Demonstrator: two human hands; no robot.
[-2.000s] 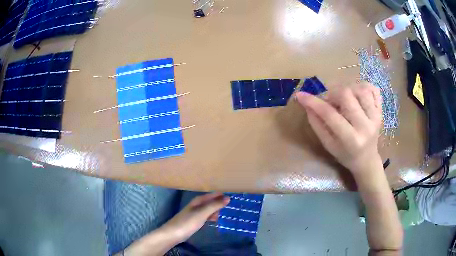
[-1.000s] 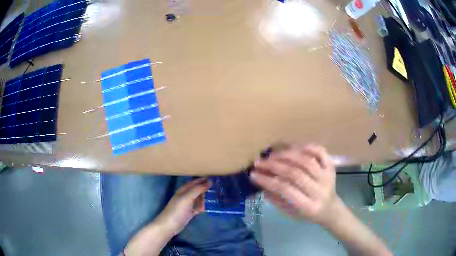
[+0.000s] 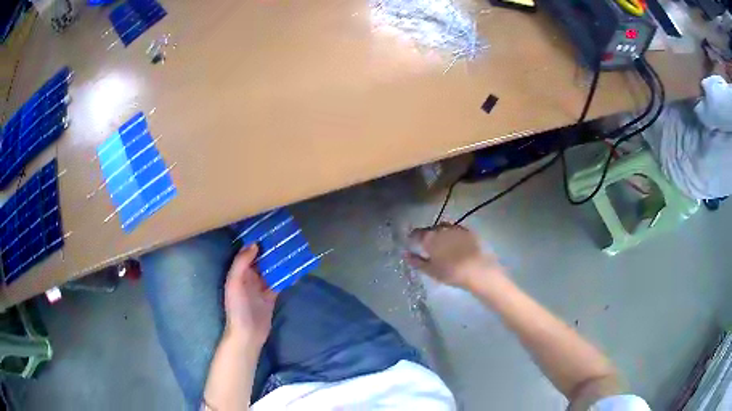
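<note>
My left hand (image 3: pixel 250 293) holds a blue solar cell piece (image 3: pixel 282 249) with pale lines by its lower left edge, over my lap at the table's front edge. Thin ribbon ends stick out past the piece. My right hand (image 3: pixel 444 255) is over the floor to the right of my lap, with thumb and fingers a little apart and nothing visible in it. Two joined blue cells (image 3: pixel 136 172), one lighter, lie on the table at the left, with ribbon ends sticking out.
Dark panels (image 3: pixel 32 221) lie at the far left. A blue cell (image 3: pixel 136 20) and scraps (image 3: pixel 158 54) lie behind. A ribbon pile (image 3: pixel 425 28) is at the back, a dark chip (image 3: pixel 490 103) nearer. A black device (image 3: pixel 614 36) has cables hanging down beside a green stool (image 3: pixel 634 197).
The view has swung right and down. My right hand has left the table and moved out over the floor; the dark cell piece it carried no longer shows. My left hand still holds its blue piece.
</note>
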